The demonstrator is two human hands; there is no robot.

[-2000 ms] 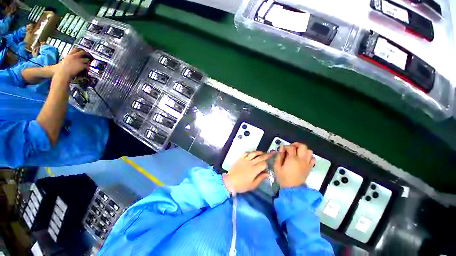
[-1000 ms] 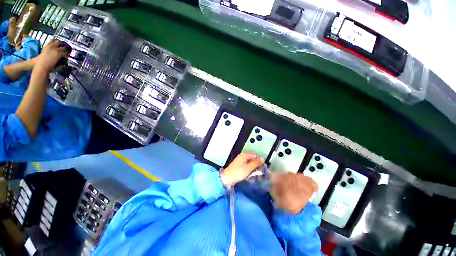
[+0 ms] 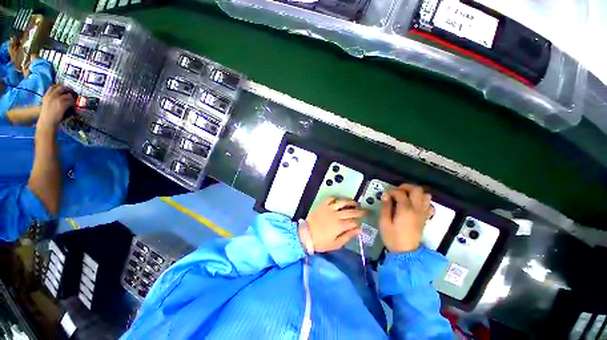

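A black foam tray [image 3: 504, 234] holds a row of several pale green and silver-white phones, camera ends away from me. My left hand [image 3: 335, 224] is over the lower part of the second and third phones from the left. My right hand [image 3: 405, 216] is beside the camera cluster of the third phone [image 3: 367, 234], with fingertips bent down near the lenses, and partly covers the fourth phone [image 3: 438, 224]. A whitish strip shows below my left fingers. Whether either hand pinches anything small cannot be seen. The rightmost phone [image 3: 471, 255] has a white label.
Clear blister trays [image 3: 190, 116] with small black parts lie at the left, where a neighbouring worker's hand [image 3: 58, 105] works. A black device with red edging [image 3: 482, 41] lies in a clear tray above. Shiny film glare [image 3: 263, 141] shows left of the foam tray.
My hands have come from the near edge of the tray, where they were close to my body, up over the third phone. The view has shifted slightly.
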